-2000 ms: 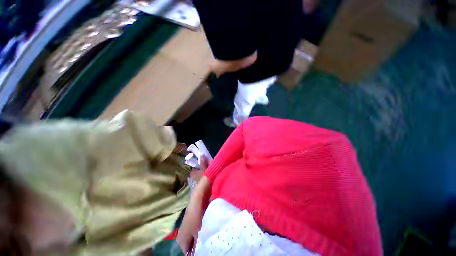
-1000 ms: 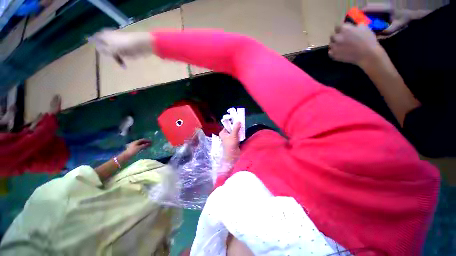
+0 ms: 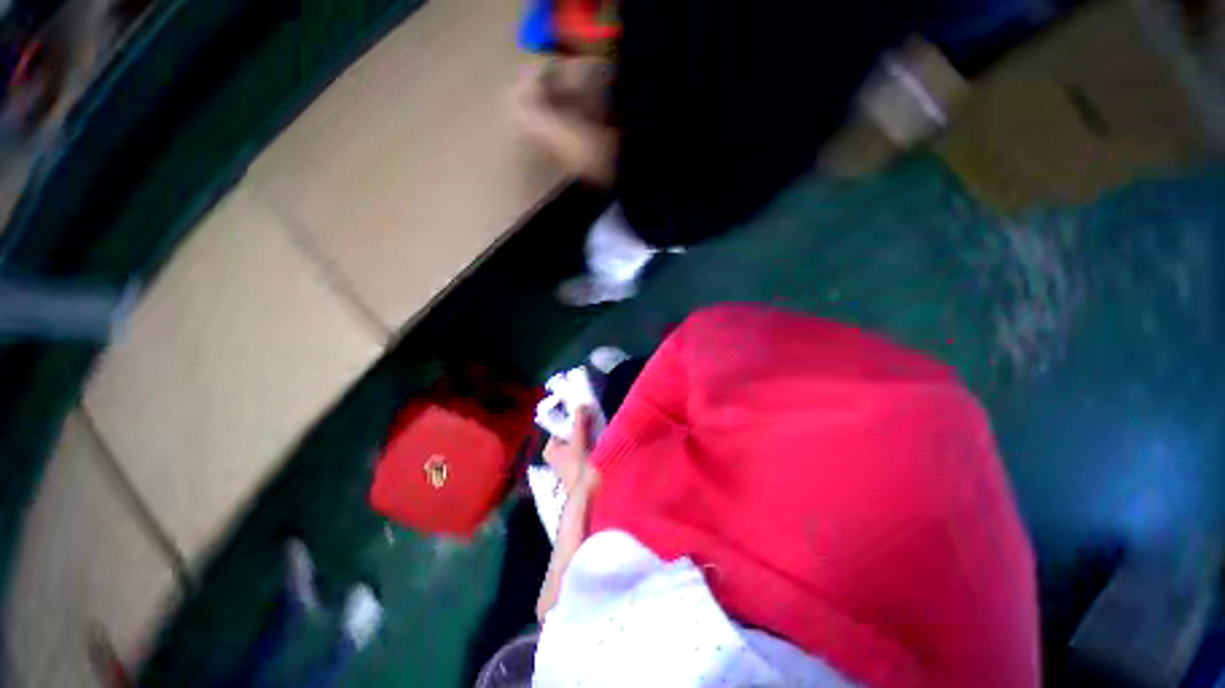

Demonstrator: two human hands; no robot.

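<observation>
Small white plastic parts (image 3: 567, 403) show in the middle of the view, held in the fingers of my left hand (image 3: 574, 454). A bare forearm runs down from that hand. More white material (image 3: 544, 497) lies just below the fingers. My right sleeve (image 3: 806, 444) is pink and bent, and it ends close to the parts. My right hand cannot be told apart from the left in the blur, so its grip is hidden.
The cardboard-covered bench (image 3: 215, 350) curves along the left. A red stool (image 3: 443, 464) stands beside it. A person in black (image 3: 739, 108) is at the top, with an orange-and-blue tool (image 3: 571, 24) near their hand. Cartons (image 3: 1102, 108) stand at the upper right on green floor.
My right arm has come back from over the bench and is bent in beside my left hand. The person in olive and the clear bag have left the view, which has turned.
</observation>
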